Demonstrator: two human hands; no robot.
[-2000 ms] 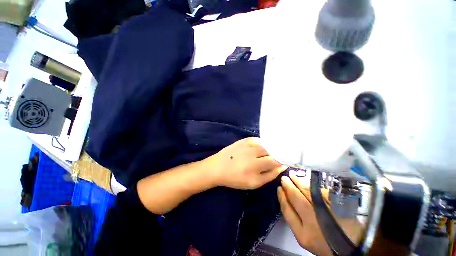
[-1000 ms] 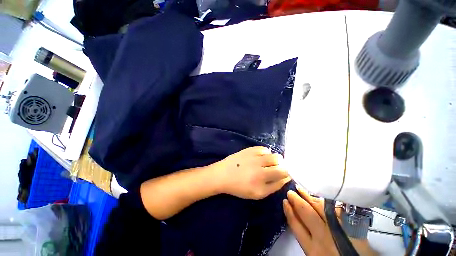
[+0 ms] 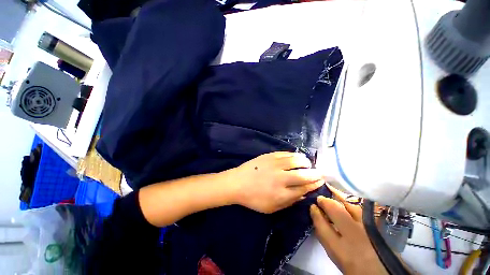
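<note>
A navy garment piece (image 3: 252,102) lies left of the white sewing machine head (image 3: 384,107) and hangs down towards my lap. Its right edge is frayed with pale threads. A small black care label (image 3: 276,51) sticks out at its top. My left hand (image 3: 276,181) presses on the cloth, fingertips at its edge beside the machine head. My right hand (image 3: 344,231) holds the cloth edge just below, partly behind a dark curved strip. The needle is hidden by the machine head and hands.
A grey motor-like box with a round vent (image 3: 40,101) stands at the left. Blue crates (image 3: 51,180) and a clear plastic bag (image 3: 45,241) are at lower left. Snips with blue and pink handles (image 3: 441,244) and a yellow looped handle (image 3: 470,263) lie at lower right.
The view has shifted, so the machine head sits further right and shows more of its left side. The snips have come into view. Both hands stay on the cloth, fingertips close together.
</note>
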